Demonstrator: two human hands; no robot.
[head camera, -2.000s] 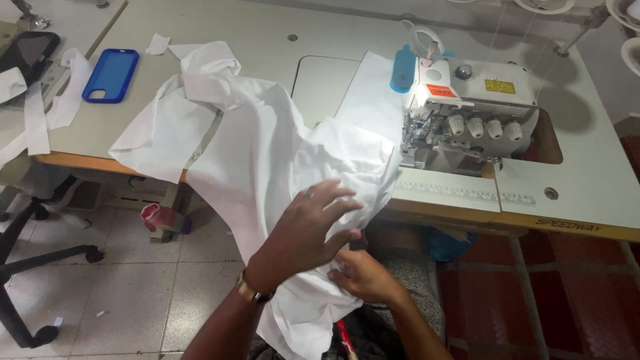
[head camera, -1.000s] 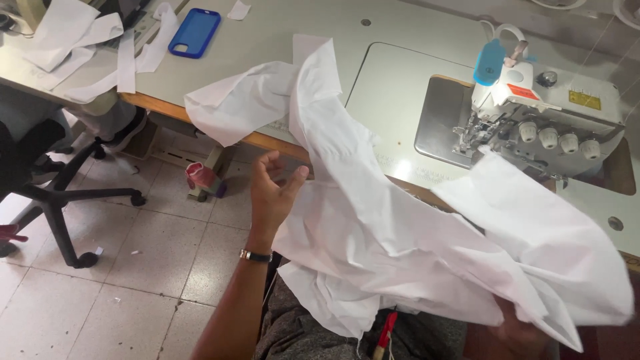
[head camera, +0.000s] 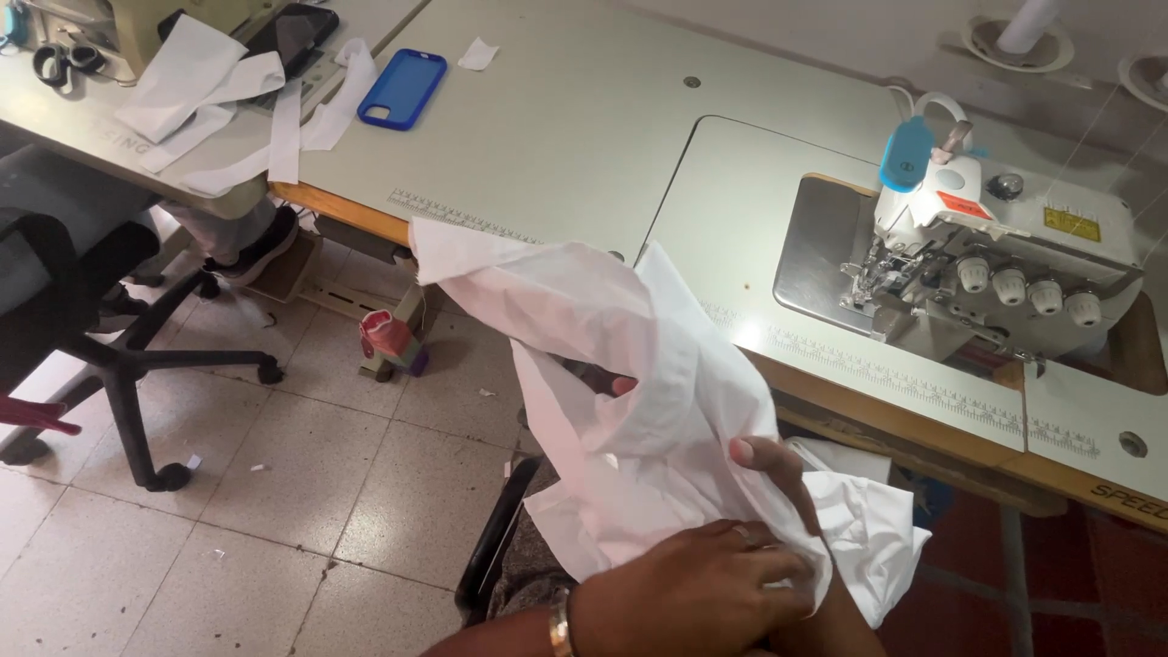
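White fabric (head camera: 657, 392) hangs in loose folds before the table's front edge, and its upper left corner reaches over that edge. My left hand (head camera: 693, 579), with a ring and a metal wristband, has its curled fingers on the lower part of the cloth. My right hand (head camera: 780, 465) holds the cloth from behind, thumb in front; most of its fingers are hidden. A fingertip shows through an opening in the folds. At the right, on the table, stands a white overlock sewing machine (head camera: 1004, 246) with several tension dials.
The pale sewing table (head camera: 566, 119) carries a blue phone case (head camera: 402, 88) and a small white scrap (head camera: 478, 54). Fabric strips (head camera: 286, 132) and black-handled scissors (head camera: 66, 64) lie at the upper left. A wheeled chair (head camera: 119, 356) stands on the tiled floor, near another person's shoe (head camera: 260, 251).
The white cloth spread widely to the right one second ago; now it is gathered around my hands. My left hand, open beside the cloth then, has come onto it. The blue phone case has stayed put.
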